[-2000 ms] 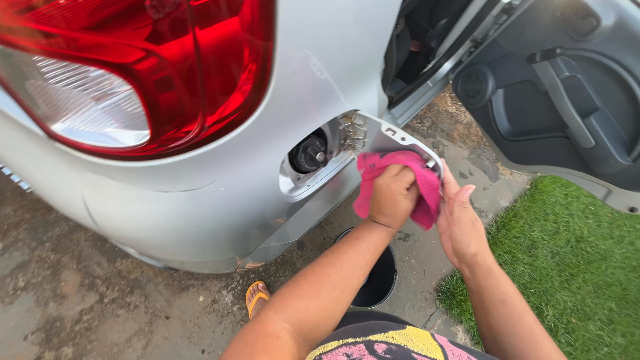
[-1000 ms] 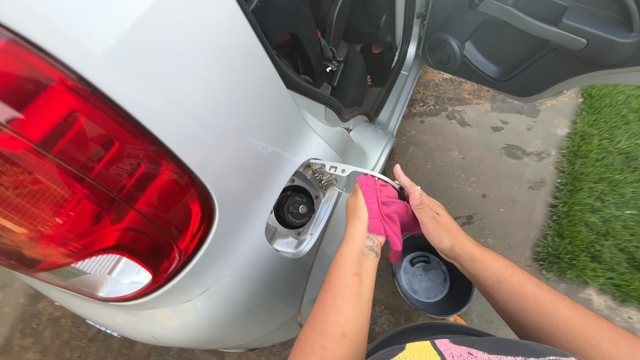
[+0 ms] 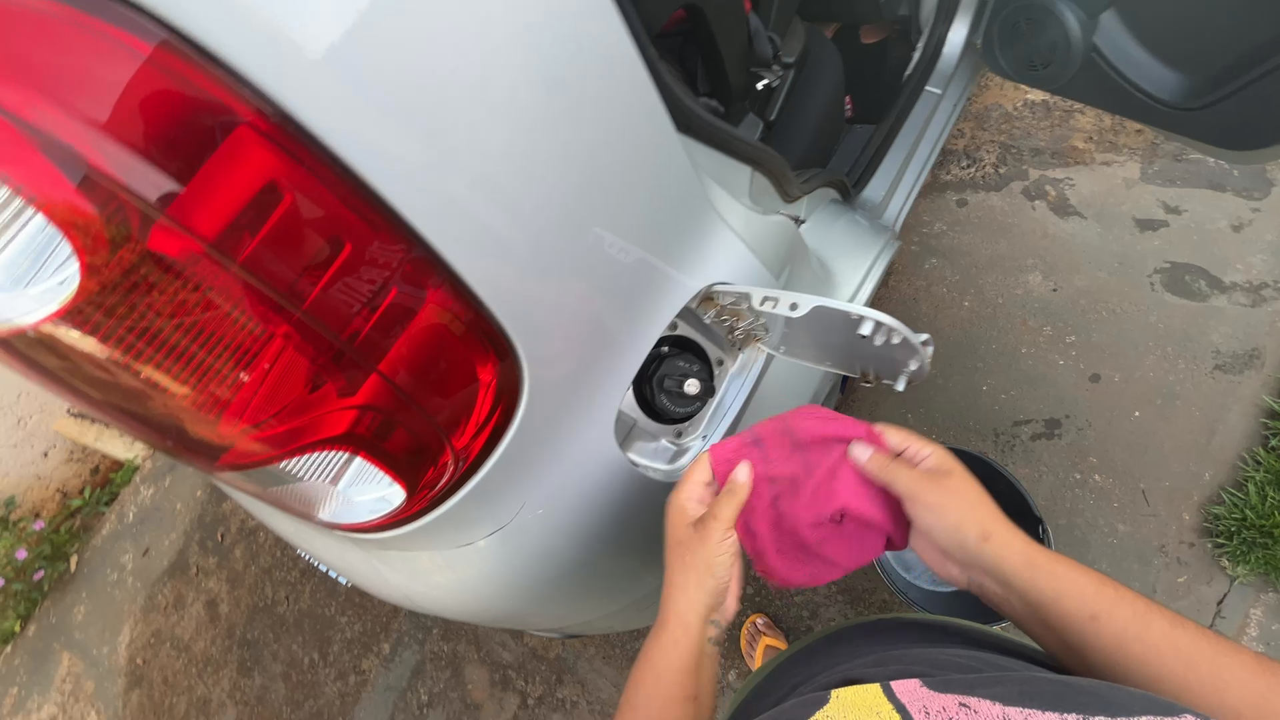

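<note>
A pink cloth (image 3: 815, 500) is stretched between my two hands, just below the fuel filler of a silver car. My left hand (image 3: 705, 530) pinches its left edge between thumb and fingers. On the upper right edge, my right hand (image 3: 935, 495) grips the cloth the same way. The fuel filler flap (image 3: 840, 335) stands open above the cloth, its inner side showing, and neither hand touches it. In the recess sits a black fuel cap (image 3: 676, 380), closed on the filler neck.
A dark bucket (image 3: 1030, 510) stands on the concrete behind my right hand, partly hidden. The red tail light (image 3: 330, 290) fills the left. An open car door (image 3: 1180, 60) is at the upper right. Grass (image 3: 1245, 500) edges the right side; my sandalled foot (image 3: 762, 638) is below.
Both hands have come away from the fuel filler flap, where they held the cloth against it. The cloth, bunched before, is now spread out between them.
</note>
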